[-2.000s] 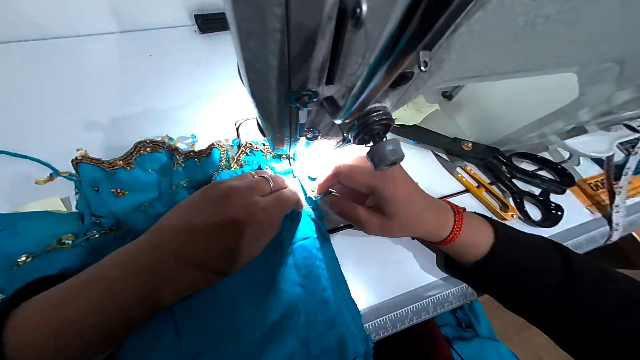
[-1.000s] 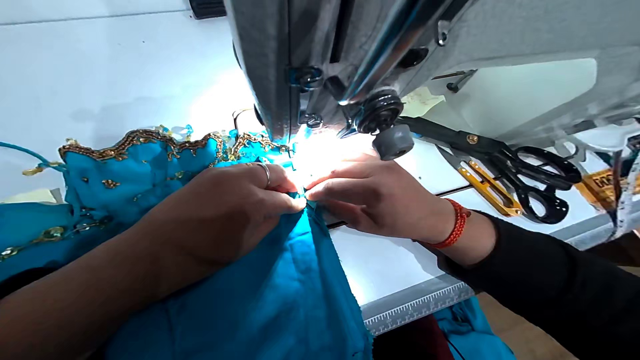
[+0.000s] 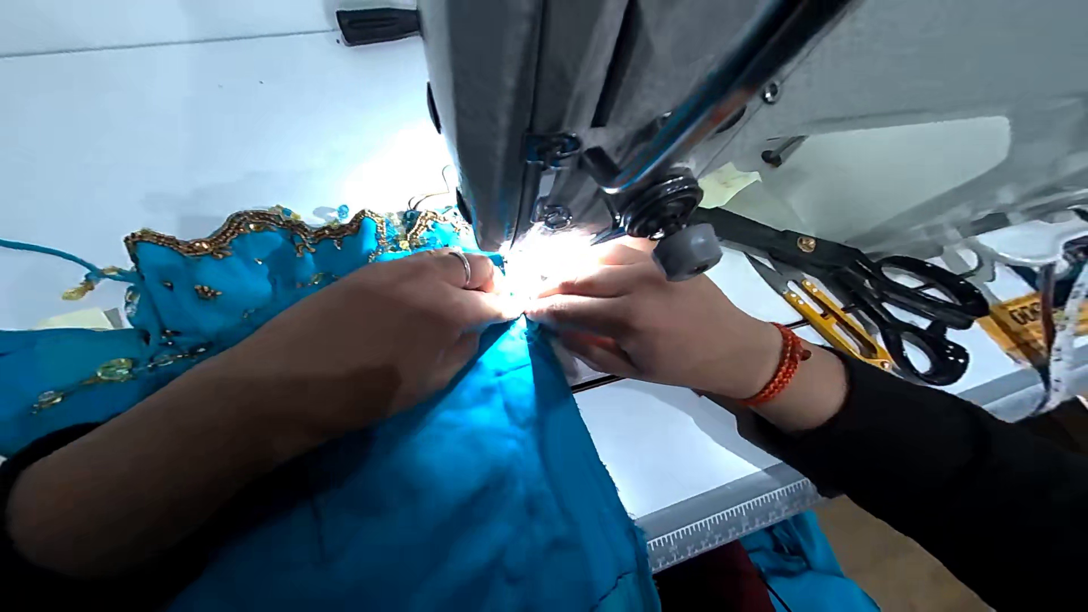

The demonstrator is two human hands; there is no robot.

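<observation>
Turquoise fabric [image 3: 476, 476] with a scalloped, beaded border [image 3: 255, 229] lies across the sewing machine's bed and hangs over the near edge. My left hand [image 3: 416, 314], a ring on one finger, pinches it just in front of the sewing machine head [image 3: 510, 110]. Close beside it, fingertips nearly meeting, my right hand [image 3: 637, 314] grips the same fabric from the right; a red braided bracelet [image 3: 782, 365] circles that wrist. Strong light washes out the needle area, so the needle and presser foot cannot be made out.
Black-handled fabric shears [image 3: 858, 272] and yellow thread snips [image 3: 829, 319] lie right of my right hand. A measuring tape [image 3: 1067, 331] hangs at the far right. A ruler scale [image 3: 731, 518] runs along the table's front edge, with more turquoise fabric [image 3: 799, 561] below it.
My right hand's fingers, bent and slightly apart from my left two seconds ago, have come together with my left fingertips at the fabric. Both hands stay close to the machine head.
</observation>
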